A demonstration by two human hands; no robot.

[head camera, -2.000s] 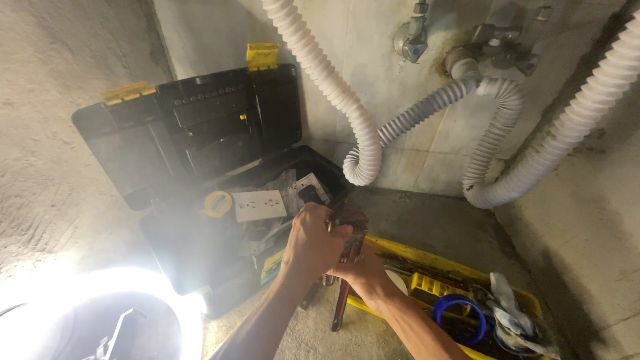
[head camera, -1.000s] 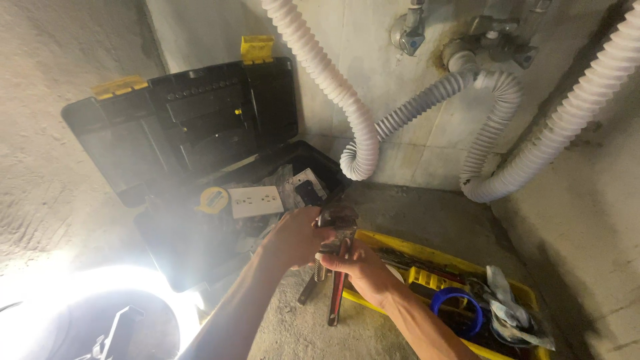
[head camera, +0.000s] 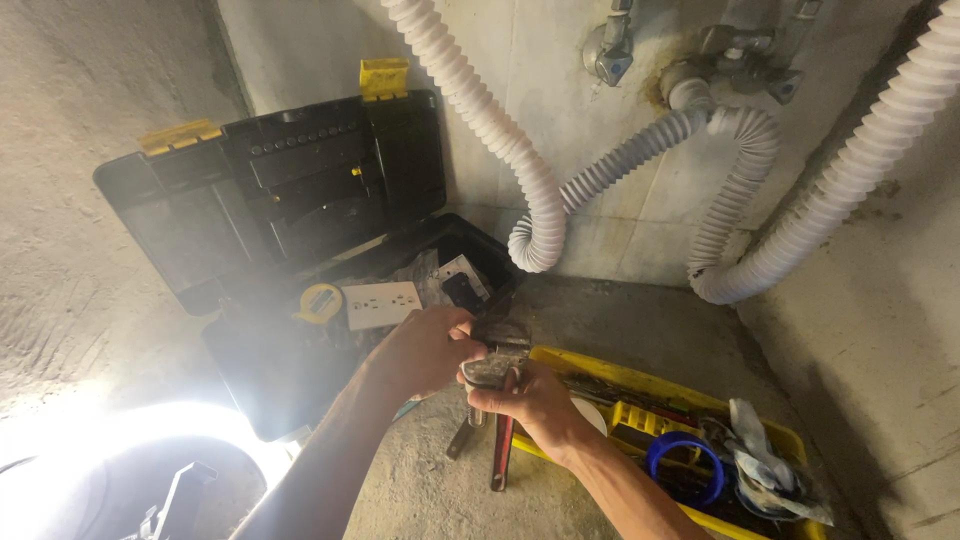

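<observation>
Worn metal wrenches (head camera: 487,372) are bunched together between my hands, their heads up and handles down; one handle (head camera: 501,454) is red, another dark. My right hand (head camera: 536,405) grips them from the right, its thumb across the front below the heads. From the left, my left hand (head camera: 429,351) has its fingers and thumb on the heads. How the tools sit against each other is partly hidden by the fingers. Behind my left hand, a white outlet faceplate (head camera: 382,304) and a yellow tape roll (head camera: 321,303) lie in the black toolbox (head camera: 480,238).
The toolbox lid (head camera: 330,172) leans upright at the wall. A yellow tray (head camera: 637,373) at right holds tools, a blue ring (head camera: 684,469) and a crumpled cloth or glove (head camera: 761,457). White corrugated hoses (head camera: 504,135) hang near valves (head camera: 611,56). A bright ring light (head camera: 172,420) glares at lower left.
Both hands stay together around the wrenches. The fingers of my left hand have shifted on the heads, and the handles below show more plainly than two seconds ago.
</observation>
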